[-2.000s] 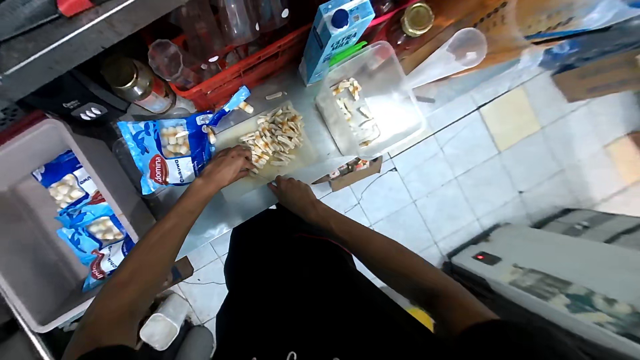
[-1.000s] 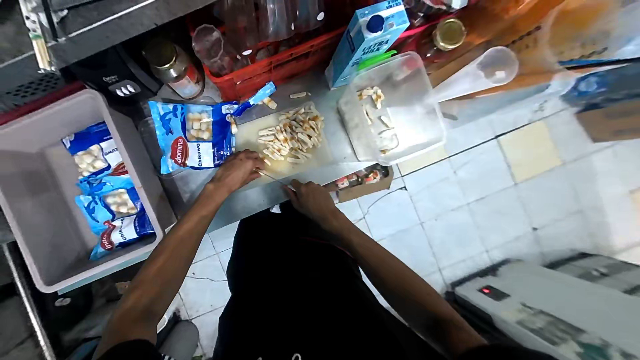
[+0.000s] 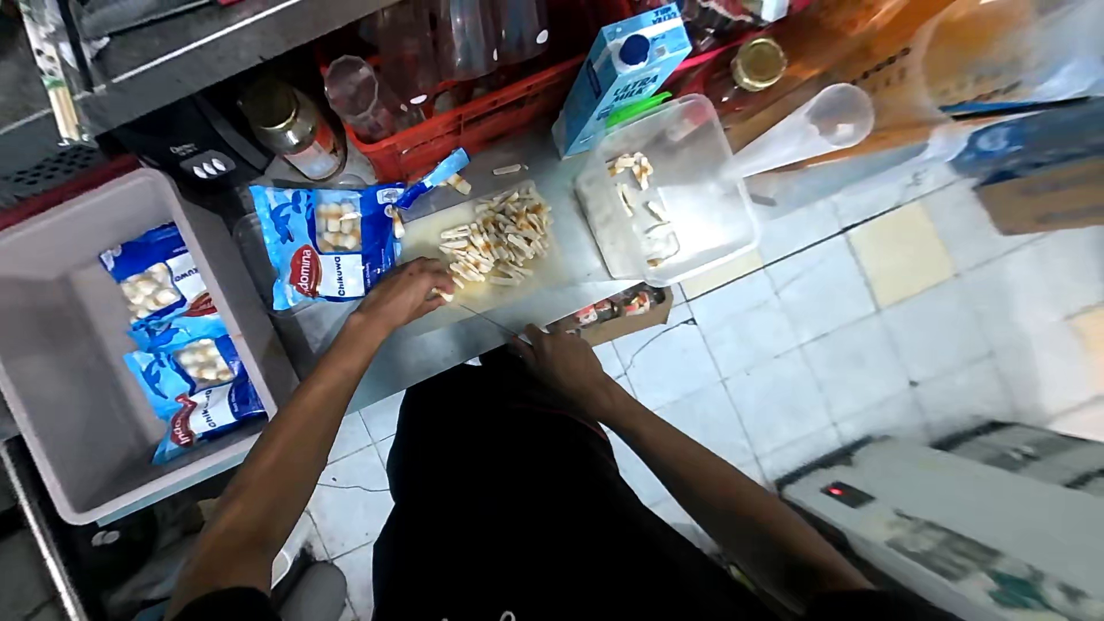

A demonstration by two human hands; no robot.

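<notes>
My left hand (image 3: 405, 291) holds a small piece of chikuwa (image 3: 444, 295) at the near left edge of a pale cutting board (image 3: 420, 323). My right hand (image 3: 561, 358) grips a knife by its handle; the thin dark blade (image 3: 489, 319) points left toward that piece. A heap of sliced chikuwa (image 3: 500, 235) lies on the board just beyond my hands. Left of the board is an opened blue chikuwa packet (image 3: 332, 246), with a few pieces near its torn end. To the right stands a clear plastic container (image 3: 720, 185) with several slices inside.
A grey bin (image 3: 47, 431) at the left holds blue chikuwa packets (image 3: 203, 379). Behind the board are a glass jar (image 3: 293, 129), a red crate (image 3: 466, 125) with clear cups, and a milk carton (image 3: 617, 82). A clear measuring cup (image 3: 806, 129) lies right of the container.
Two seconds ago more slices lay in the clear container's view than one second ago. My left hand stays by the heap and my right hand stays near the counter edge.
</notes>
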